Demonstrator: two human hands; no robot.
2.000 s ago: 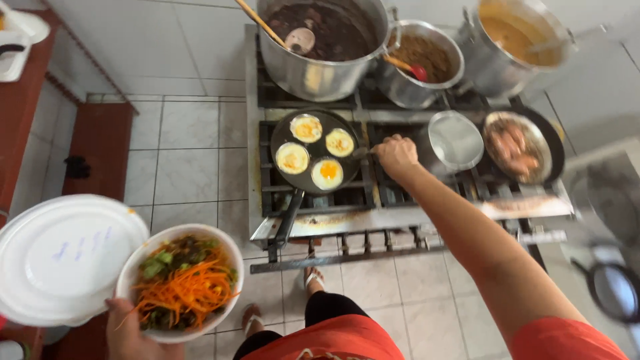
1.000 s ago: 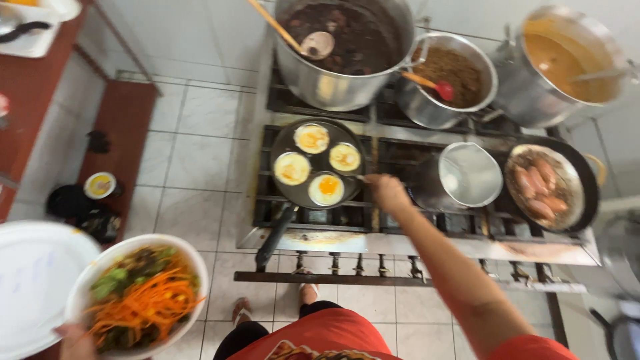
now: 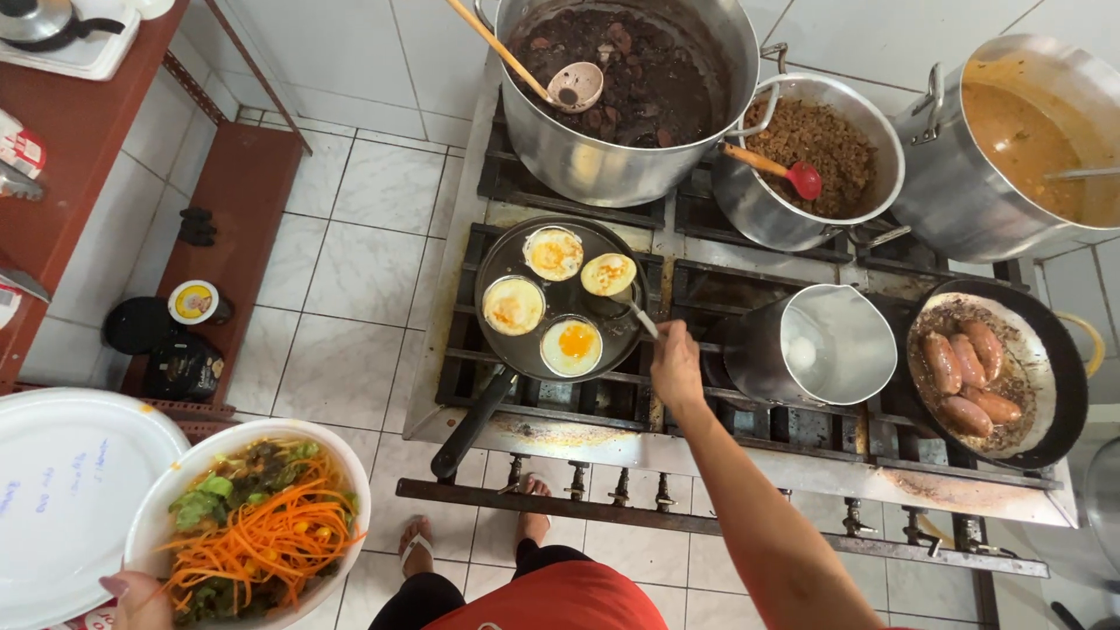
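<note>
My right hand [image 3: 677, 357] grips the handle of a spoon or small spatula [image 3: 646, 318], whose end is under a fried egg [image 3: 608, 275] at the right of the black egg pan [image 3: 623, 334]. Three other eggs lie in the pan's round wells; the lower one [image 3: 571, 346] has a bright yolk. At the lower left, my left hand [image 3: 140, 598] holds the rim of a white foam bowl [image 3: 357, 472] with shredded carrot [image 3: 254, 547], lettuce and other food. A white lid [image 3: 70, 499] bearing handwriting is beside the bowl.
The gas stove [image 3: 560, 437] also carries a large pot of dark stew with a ladle [image 3: 577, 86], a pot of browned food [image 3: 822, 140], a pot of orange soup [image 3: 1024, 140], a metal jug [image 3: 840, 346] and a pan of sausages [image 3: 971, 376]. Reddish shelves [image 3: 236, 219] stand left.
The right-hand egg is now lifted or tilted on the utensil, with its well partly uncovered; earlier it lay flat there. My left hand still holds the bowl.
</note>
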